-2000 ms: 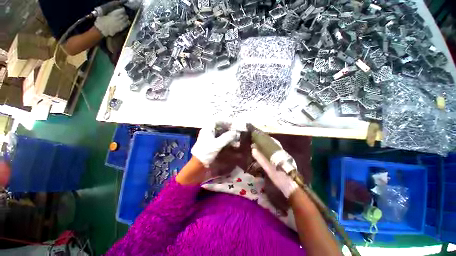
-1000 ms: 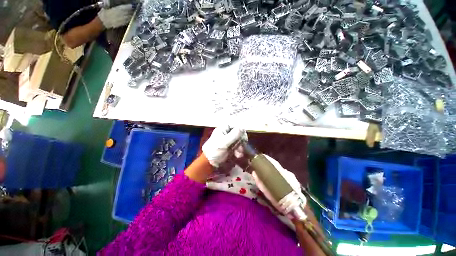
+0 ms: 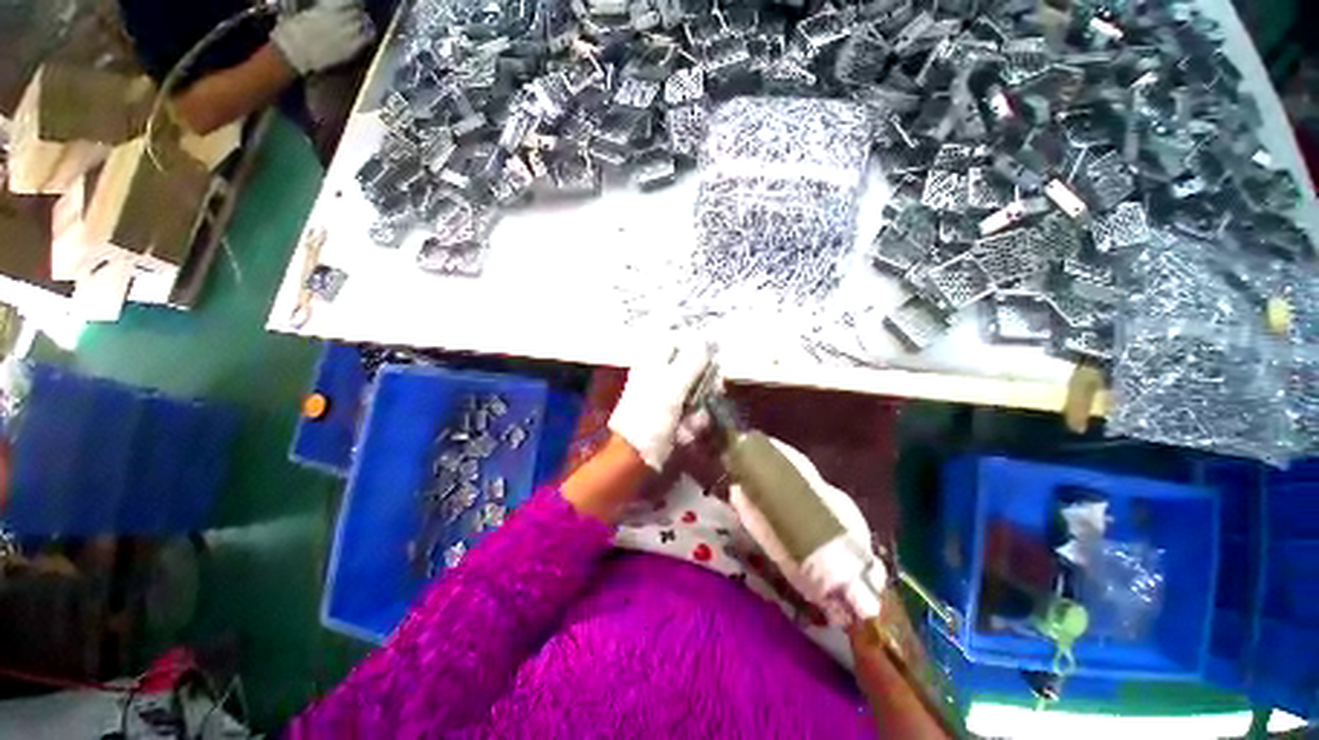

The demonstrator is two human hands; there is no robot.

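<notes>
My left hand (image 3: 660, 405), in a white knit glove, is at the table's front edge. A small dark metal bracket (image 3: 703, 393) shows at its fingertips, partly hidden by the glove. My right hand (image 3: 832, 542), also gloved, is closed around a thick olive-brown air tool (image 3: 786, 493). The tool's nose points up and left, close to the bracket; whether it touches cannot be told. A clear bag of silver screws (image 3: 781, 203) lies on the table ahead. Loose silver screws (image 3: 832, 340) lie near the front edge.
A heap of dark brackets (image 3: 579, 87) covers the back of the white table (image 3: 557, 282). A second bag of screws (image 3: 1208, 354) is at the right corner. Blue bins stand below at left (image 3: 355, 557) and right (image 3: 1099, 672). Another person's gloved hand (image 3: 321, 36) is at upper left.
The tool first swung down and right, its nose now lower beside the left hand. In the last second my left hand has shifted slightly right, fingers up towards the table edge.
</notes>
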